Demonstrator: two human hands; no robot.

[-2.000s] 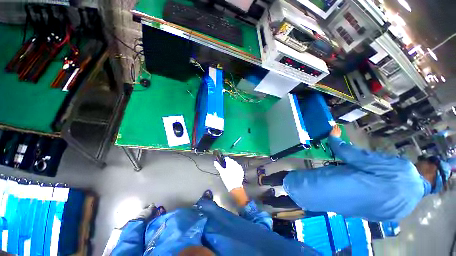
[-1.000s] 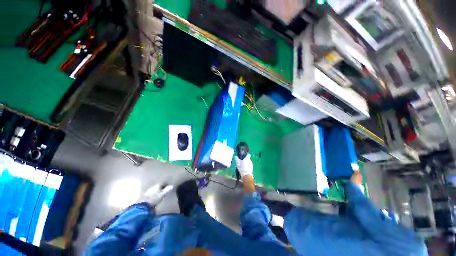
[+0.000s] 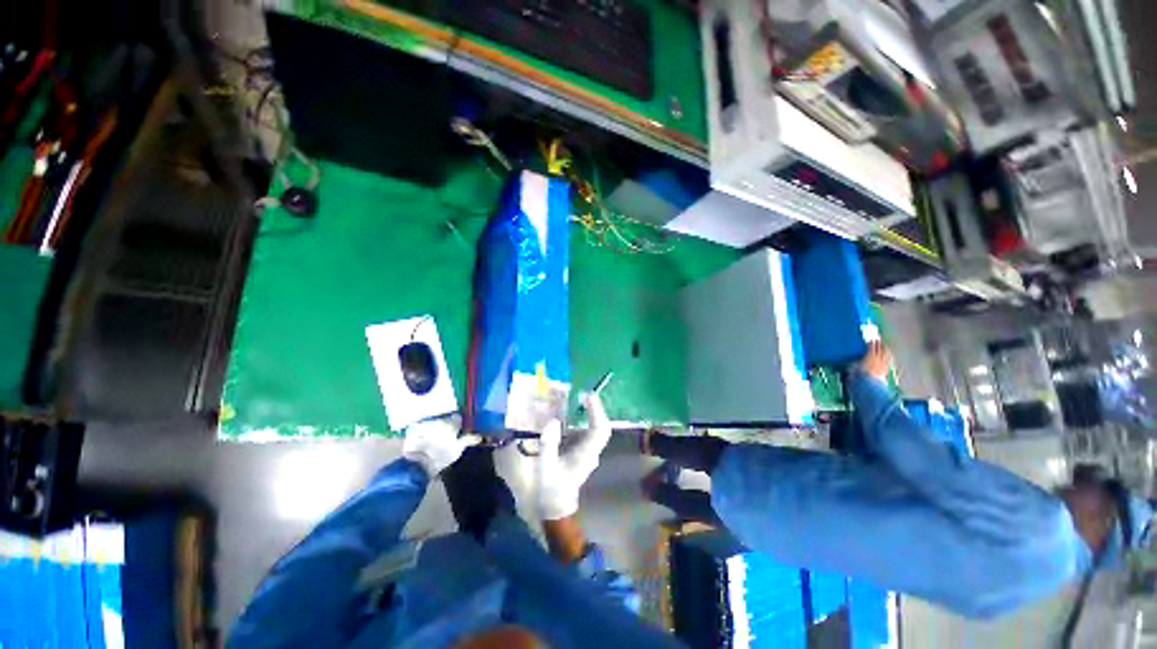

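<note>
A long slim unit in glossy blue film (image 3: pixel 543 298) stands on edge on the green mat, its near end at the bench's front edge. White patches show on its top edge. My left hand (image 3: pixel 438 444), in a white glove, is at the unit's near left corner; its fingertips are not clear. My right hand (image 3: pixel 567 467), also in a white glove, is just in front of the near end with fingers spread and nothing visible in it. A thin pale pen (image 3: pixel 600 384) lies right of the unit. A black mouse (image 3: pixel 416 366) lies on a white sheet.
Yellow and green wires (image 3: pixel 596 216) lie behind the unit. A second unit with a grey side (image 3: pixel 738 340) stands at right, beside a blue one touched by another person (image 3: pixel 875 501). An instrument shelf (image 3: pixel 812 171) runs above. Blue units (image 3: pixel 57 590) are stacked on the floor.
The black handheld thing seen earlier in my right hand no longer shows there. The right hand has moved back to the unit's near end. My left hand has come up to the bench edge.
</note>
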